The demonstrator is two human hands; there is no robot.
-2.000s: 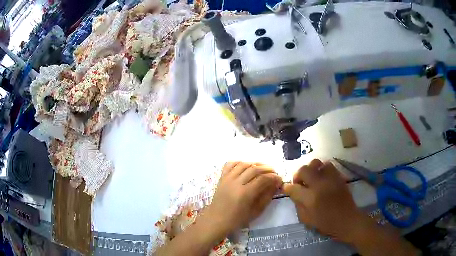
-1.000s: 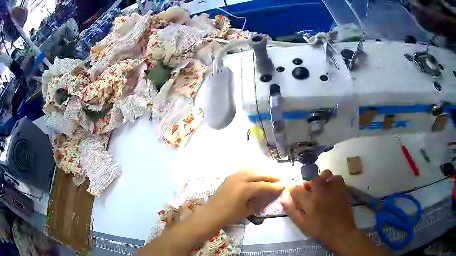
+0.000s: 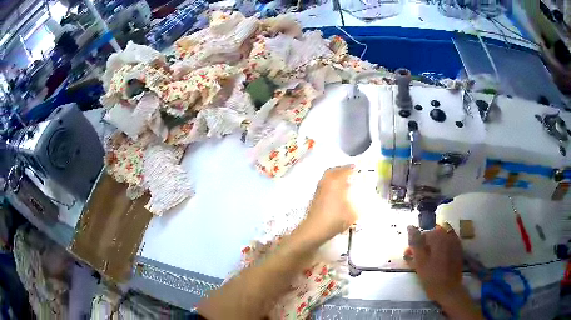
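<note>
The white sewing machine (image 3: 432, 137) stands at the right, its needle area brightly lit. A floral crinkled piece (image 3: 313, 284) lies at the table's front edge, partly under my left forearm. My left hand (image 3: 338, 197) is left of the needle area, over the bright table; glare hides its fingertips and anything under them. My right hand (image 3: 435, 253) is just below the presser foot area, with fingers bent; no cloth shows clearly in it. Blue-handled scissors (image 3: 504, 289) lie right of my right hand, their blades partly hidden by it.
A floral fabric pile (image 3: 206, 81) with green bits covers the back left. A grey lamp (image 3: 355, 125) stands left of the machine head. A brown board (image 3: 113, 228) lies at the left end. A small brown block (image 3: 466, 229) and a red tool (image 3: 523, 234) lie on the machine bed.
The view has shifted left, so the machine appears farther right. My hands, close together before, are now apart, my left hand farther up and left. The pink cloth seen between them no longer shows clearly.
</note>
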